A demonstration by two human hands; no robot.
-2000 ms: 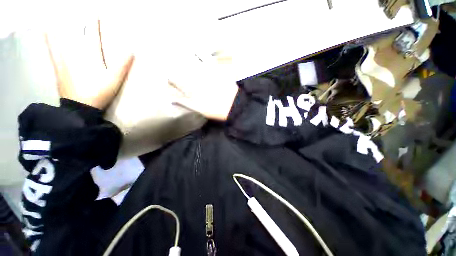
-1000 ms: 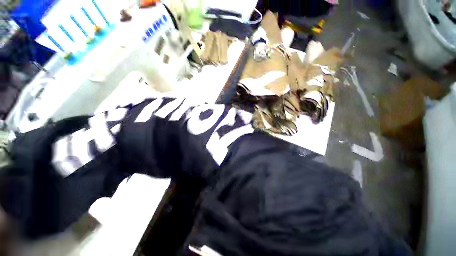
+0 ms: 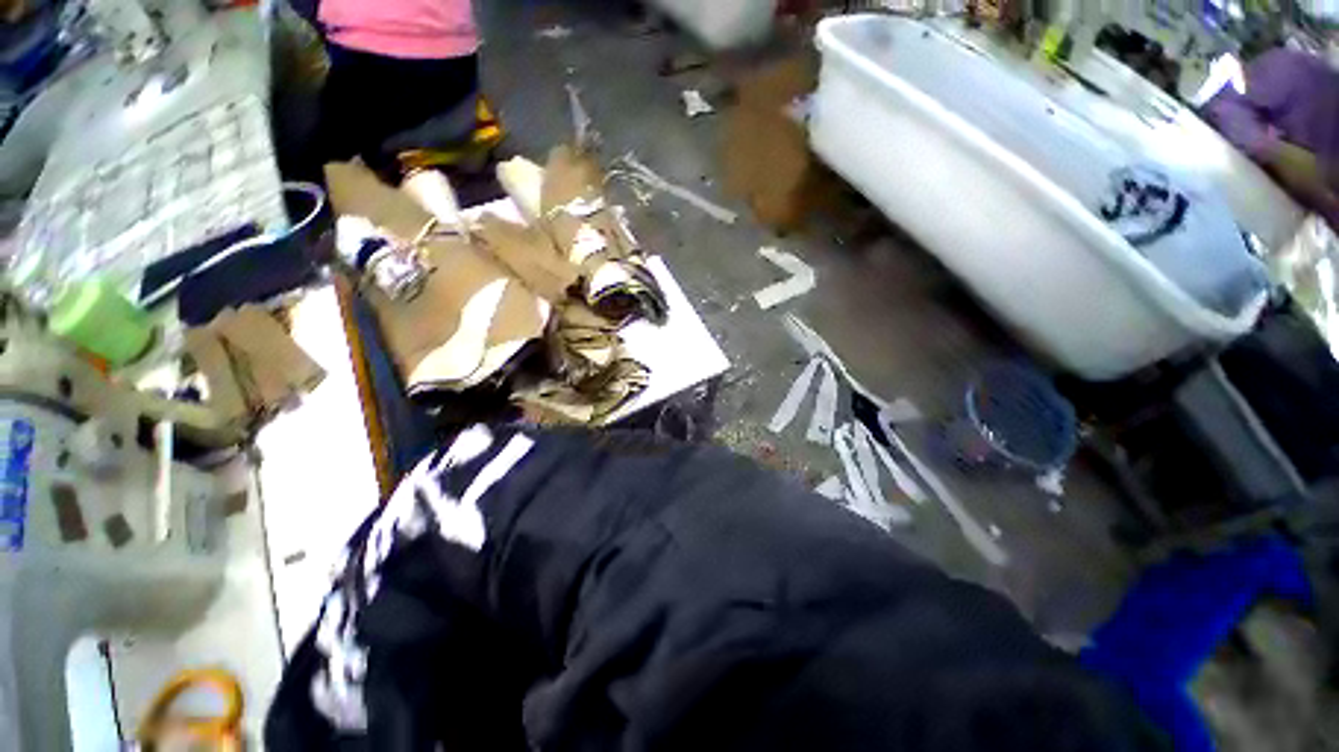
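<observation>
Neither of my hands is in the picture; only my black sleeve with white lettering shows, across the lower middle. Nearest in front are bundles of brown and cream cut parts (image 3: 485, 301) heaped on a white board (image 3: 687, 348). Small brown cut pieces (image 3: 265, 357) lie on the white sewing table (image 3: 301, 478), right of the sewing machine (image 3: 44, 551), whose blue lettering is at the left edge. Yellow-orange scissor handles (image 3: 194, 708) show at the bottom left.
A large white tub (image 3: 999, 191) stands at the upper right. Pale strips (image 3: 866, 441) and a round basket (image 3: 1021, 416) are on the dark floor. Blue material (image 3: 1197, 632) is at the lower right. A person in pink (image 3: 400, 27) is at the top; another's purple sleeve (image 3: 1285, 110) is at right.
The view has swung right, away from the table where both hands lay on pale fabric. The hands are out of view; the cut-part bundles now sit further left, and the tub shows more fully.
</observation>
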